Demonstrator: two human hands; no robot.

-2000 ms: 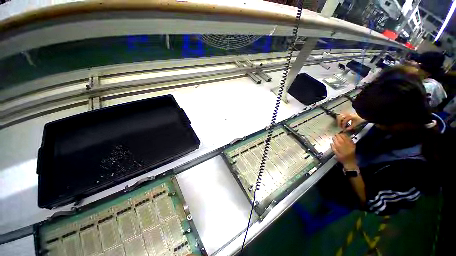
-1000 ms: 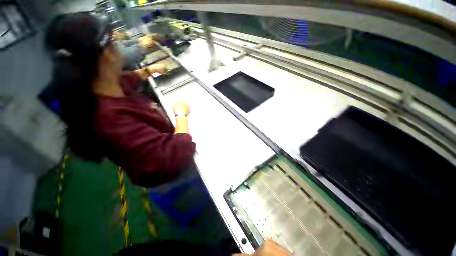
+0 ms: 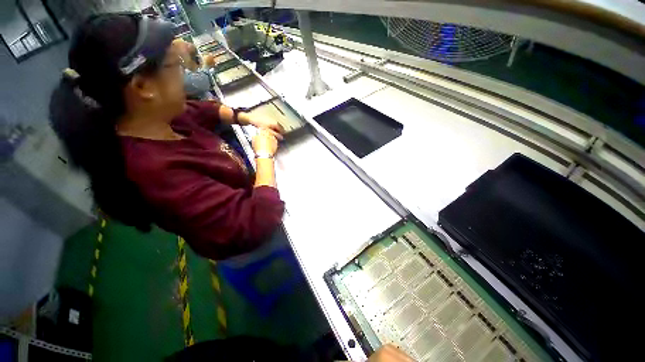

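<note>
The circuit board panel (image 3: 414,300) lies in its dark-edged carrier on the line at the lower right, cut off by the bottom edge. Rows of small dark fitted parts run along it. My left hand (image 3: 390,354) shows only in a small part at the bottom edge, over the panel's near side. Its fingertips are hidden, so I cannot tell if it holds anything. My right hand is out of the picture. The large black component tray (image 3: 566,233) stands right of the line rail, with small bright specks scattered inside.
A neighbouring worker in a dark red top (image 3: 205,184) sits at the left, hands over another board (image 3: 272,117). A smaller black tray (image 3: 359,127) stands behind the rail. A metal post (image 3: 310,56) rises beyond it. A blue stool (image 3: 262,276) is below the line.
The view has swung from the right-hand neighbour to the left-hand one. Since a second ago, a board has appeared under the left neighbour's hands. My left hand stays at the bottom edge.
</note>
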